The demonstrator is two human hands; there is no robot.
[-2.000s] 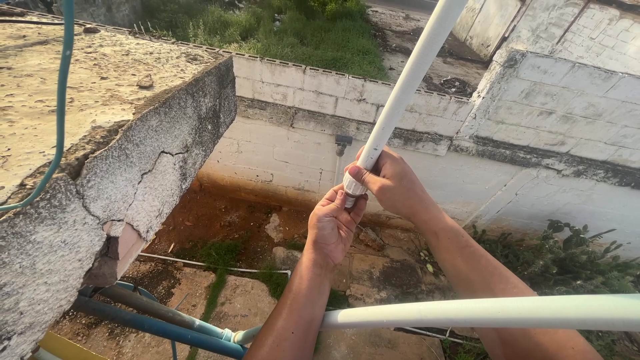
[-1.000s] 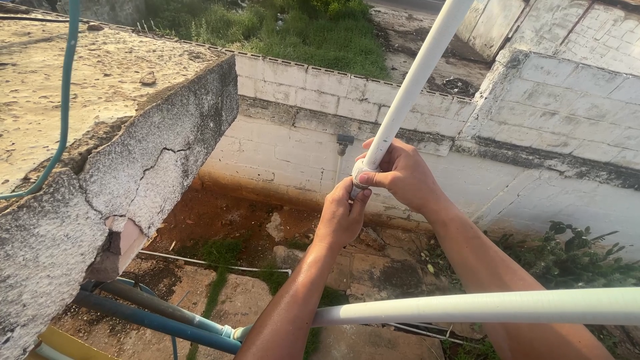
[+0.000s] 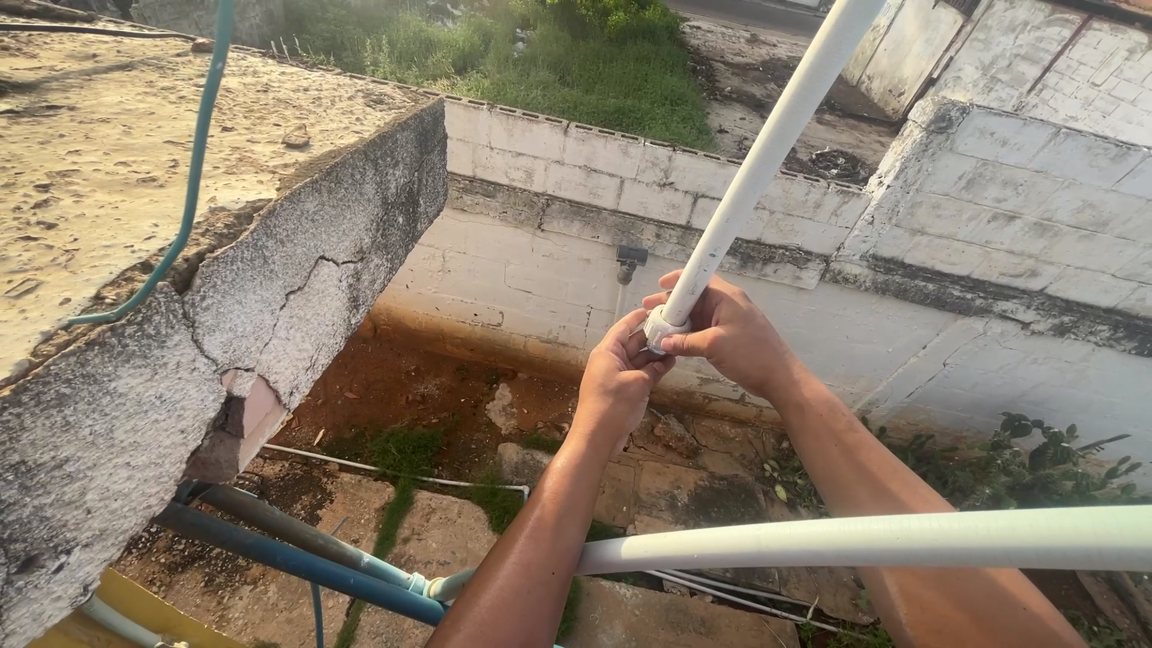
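A long white plastic pipe (image 3: 765, 162) slants from the top edge down to a white ribbed pipe fitting (image 3: 664, 329) at its lower end. My right hand (image 3: 733, 333) is wrapped around the joint, its thumb pressed on the fitting. From below, my left hand (image 3: 623, 369) grips the fitting's lower part, which its fingers mostly hide. Both forearms reach up from the bottom edge, and a second, pale plastic pipe (image 3: 864, 540) runs across them.
A cracked concrete slab (image 3: 297, 252) juts in from the left with a green hose (image 3: 200, 153) over it. Blue pipe (image 3: 306, 567) and grey pipe (image 3: 297, 522) pass beneath. A white block wall (image 3: 540, 261) stands beyond the hands, above ground with paving. Plants (image 3: 1017, 459) grow at right.
My fingers have shifted their grip around the fitting, and my right thumb now lies across it. Both hands stay at the lower end of the slanting pipe.
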